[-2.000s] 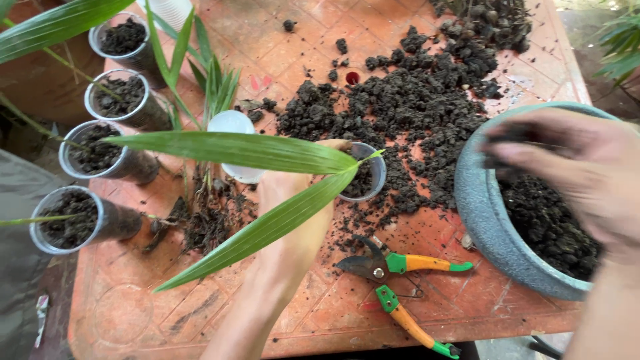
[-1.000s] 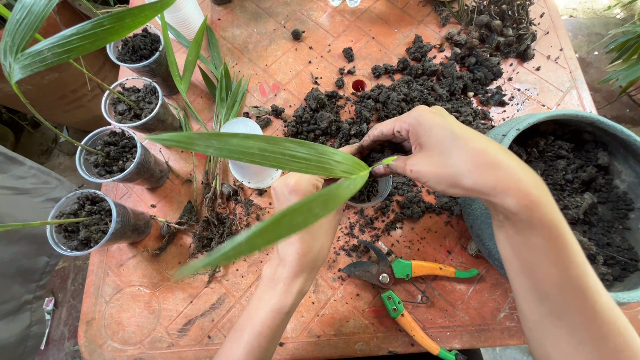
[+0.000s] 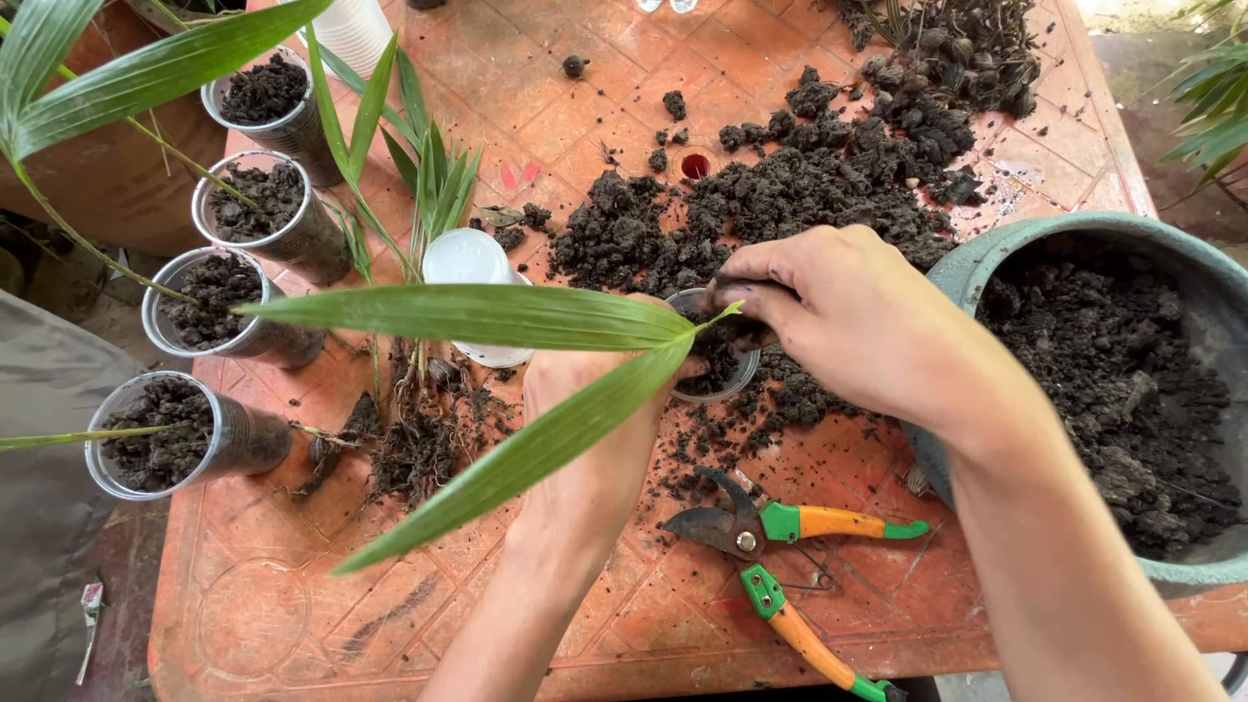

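Note:
A clear plastic cup [image 3: 720, 380] with dark soil stands near the middle of the table. My left hand [image 3: 595, 419] is at the cup's left side, partly hidden by the broad leaves of a palm seedling [image 3: 487, 317]; its fingers seem to hold the cup or the stem, which one I cannot tell. Over the cup's rim, my right hand [image 3: 819, 302] has its soil-stained fingers bent down at the soil; whether soil is between them is hidden. Below lie pruning shears [image 3: 746, 541] with orange and green handles, blades apart.
Soil-filled cups [image 3: 161, 434] with seedlings line the left edge. Bare-root seedlings [image 3: 419, 439] lie beside an upturned white cup [image 3: 468, 258]. Loose soil [image 3: 809, 195] spreads behind my hands, with seeds [image 3: 965, 49] beyond. A large green-grey pot [image 3: 1033, 234] of soil stands at right.
My right hand has moved left from over the large pot to the small cup, carrying soil in the earliest frame. My left hand has stayed beside the cup.

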